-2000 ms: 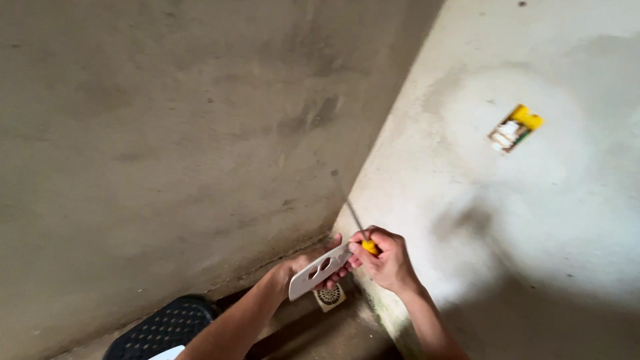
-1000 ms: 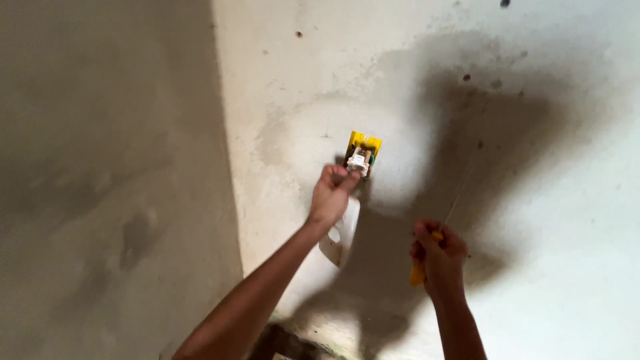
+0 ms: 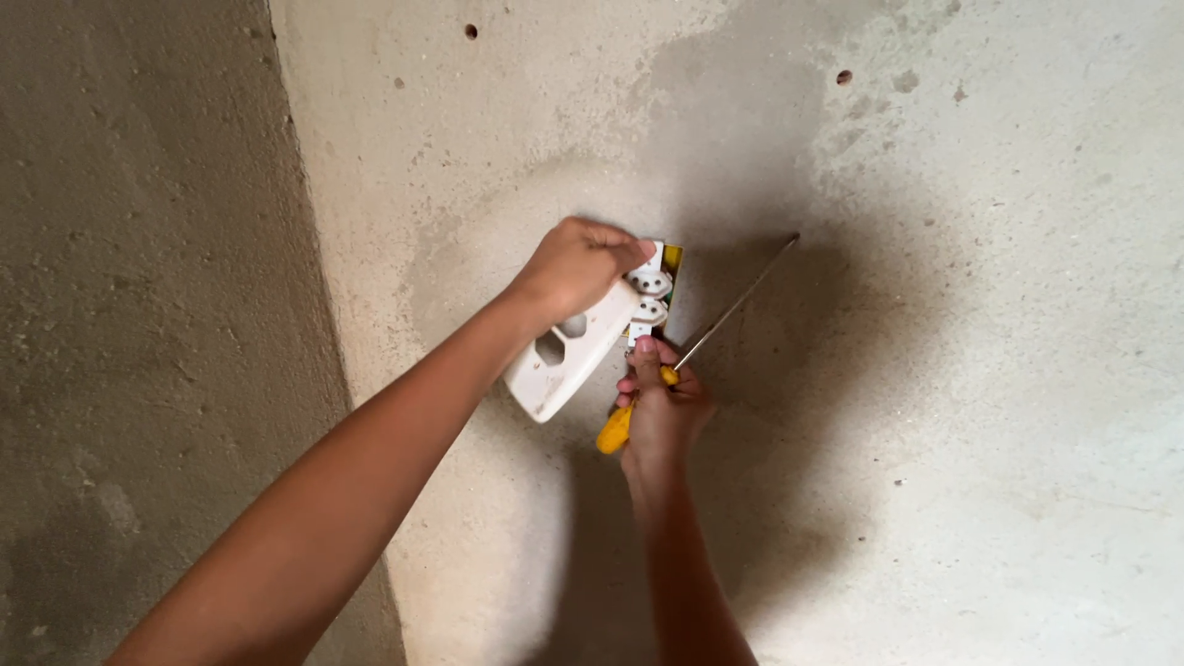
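A white double socket module [image 3: 650, 296] sits at the yellow electrical wall box [image 3: 674, 264], mid-view. My left hand [image 3: 581, 264] holds a white cover plate [image 3: 578, 356] with two hexagonal openings, which hangs down below the palm. The thumb of that hand touches the module's upper end. At the module's lower end is the thumb of my right hand [image 3: 661, 398], and the same hand grips a screwdriver with a yellow handle [image 3: 615, 430]. The metal shaft points up and to the right. The fingers partly hide the box edges.
The box is set in a light plastered wall [image 3: 1017, 370] with small holes, one [image 3: 472, 31] at the top and another [image 3: 844, 78] further right. A darker rough wall [image 3: 148, 277] meets it in a corner at the left. Shadows of the arms fall across the light wall.
The view has shifted from low in the corner to the socket. Two seconds ago both hands were together at the cover plate, away from the box. My right hand has since moved to the module's lower end.
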